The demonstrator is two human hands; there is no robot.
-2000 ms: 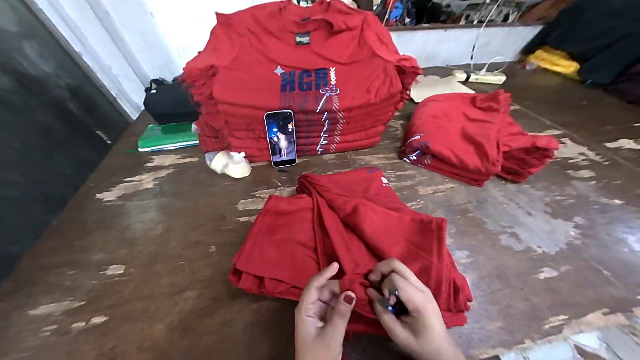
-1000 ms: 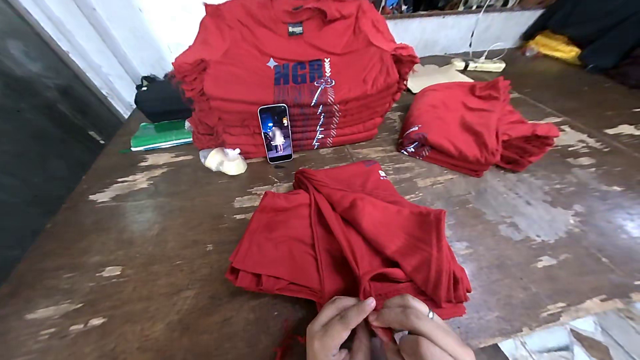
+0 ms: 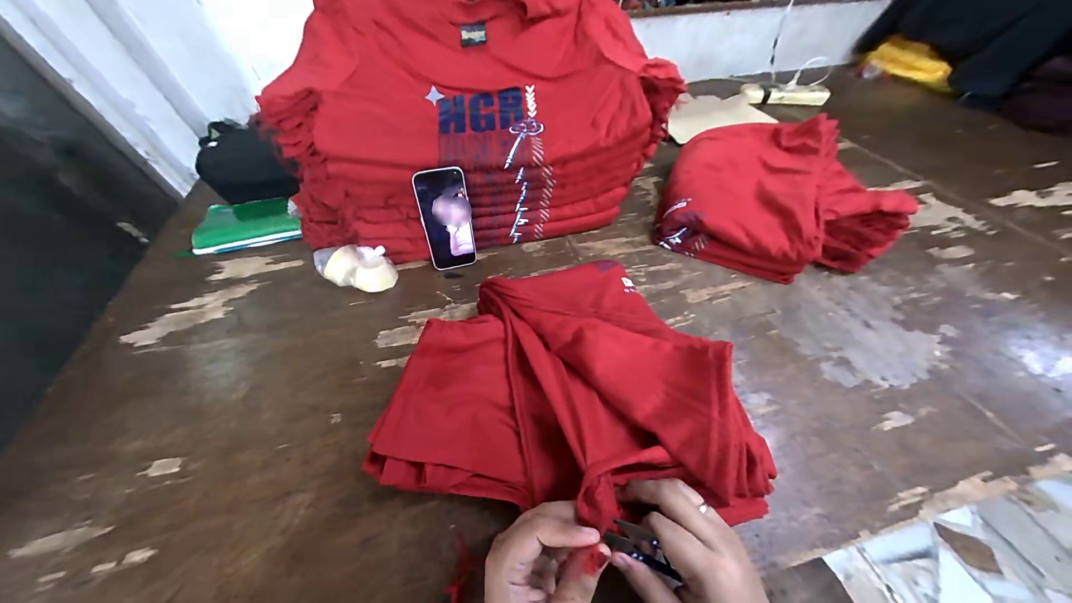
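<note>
Several red garments [image 3: 586,377] lie folded in a stack on the brown table in front of me. My left hand [image 3: 544,553] pinches the near edge of the top garment between thumb and finger, with a small bit of red fabric or thread at the fingertips. My right hand [image 3: 691,548], with a ring on one finger, holds a small pair of thread snips [image 3: 645,548], whose blades are beside the pinched fabric. Part of the snips is hidden by the fingers. Loose red threads [image 3: 461,574] hang left of my left hand.
Behind stands a tall stack of printed red T-shirts [image 3: 377,126] with a smartphone [image 3: 444,219] leaning on it. A folded red pile [image 3: 745,193] lies right. Around are a clear roll of tape or similar item [image 3: 356,268], a green book [image 3: 245,224], a black pouch [image 3: 243,163] and a power strip [image 3: 785,94].
Both hands have come nearer to the table's front edge, drawing the garment's edge toward me. The snips' blades now show by the fabric. The phone's picture has changed.
</note>
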